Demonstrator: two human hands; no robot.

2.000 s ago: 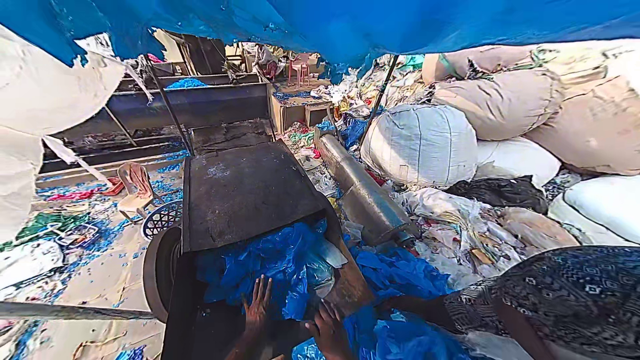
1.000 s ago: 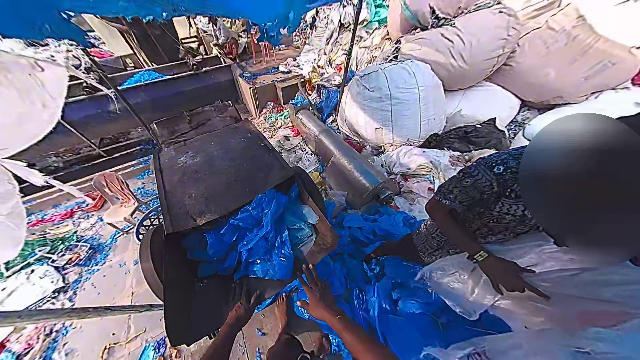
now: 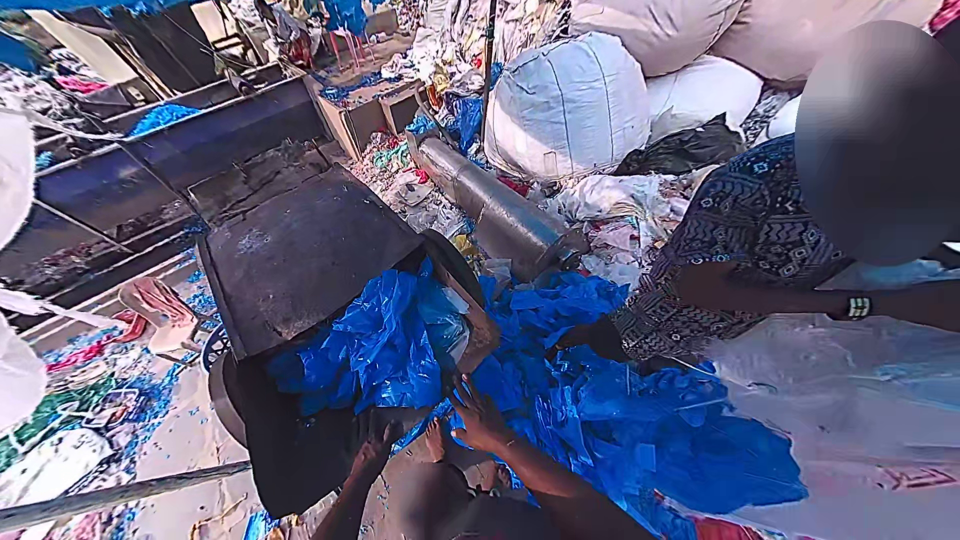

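Note:
My left hand [image 3: 373, 448] rests near the lower lip of a dark metal machine's feed opening [image 3: 300, 457], fingers pointing up. Blue plastic film [image 3: 386, 341] is heaped in that opening under a dark metal cover [image 3: 307, 247]. My right hand [image 3: 476, 416] is spread beside the opening's right edge, just below a worn brown flap [image 3: 480, 334]; neither hand is seen to grip anything. More blue plastic sheets [image 3: 645, 435] lie in a pile to the right of my right hand.
A person in a patterned garment [image 3: 750, 217] sits at the right beside clear plastic sheeting [image 3: 847, 420]. Behind are a metal cylinder [image 3: 495, 202] and stuffed white sacks [image 3: 566, 105]. A pole [image 3: 120, 495] and a plastic chair [image 3: 161, 319] are at left.
My left hand has drawn back from the blue film at the opening. The other person has come into fuller view, and their arm now reaches rightward. The view has shifted.

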